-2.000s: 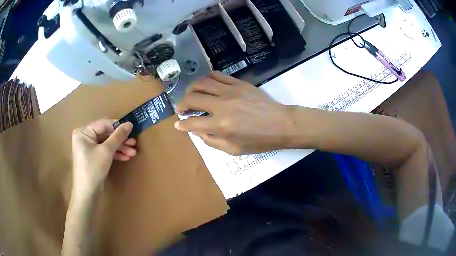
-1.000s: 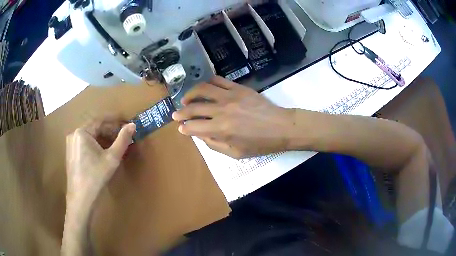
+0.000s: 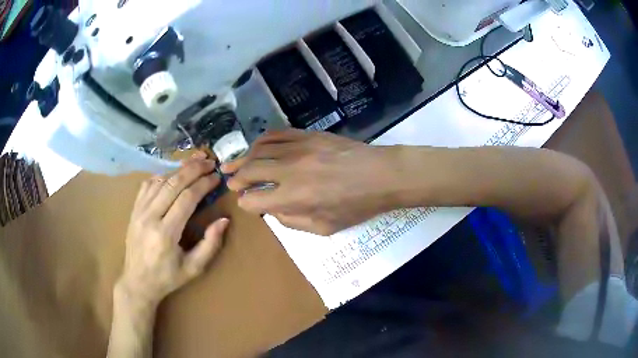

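A brown garment panel (image 3: 245, 294) lies under the machine head. A black care label (image 3: 212, 197) lies on it near the panel's right edge, mostly hidden by my hands. My left hand (image 3: 164, 231) lies palm down on the panel, fingertips beside the label near the needle area, thumb spread apart. My right hand (image 3: 301, 178) is curled at the panel's right edge, its fingertips close to the label's end. A small shiny thing (image 3: 263, 187) shows between its fingers; I cannot tell what it is. The needle and presser foot are hidden.
The white sewing machine (image 3: 210, 42) spans the top. A label box (image 3: 318, 66) with black labels stands on the bed. Pink snips (image 3: 535, 94) on a black cord lie at the right. Stacked brown pieces (image 3: 19, 185) are far left. Blue material (image 3: 507, 252) shows below right.
My left hand has let go of the label's left end and moved up and right to lie flat near the needle area. The label is now mostly covered. My right hand has shifted slightly left.
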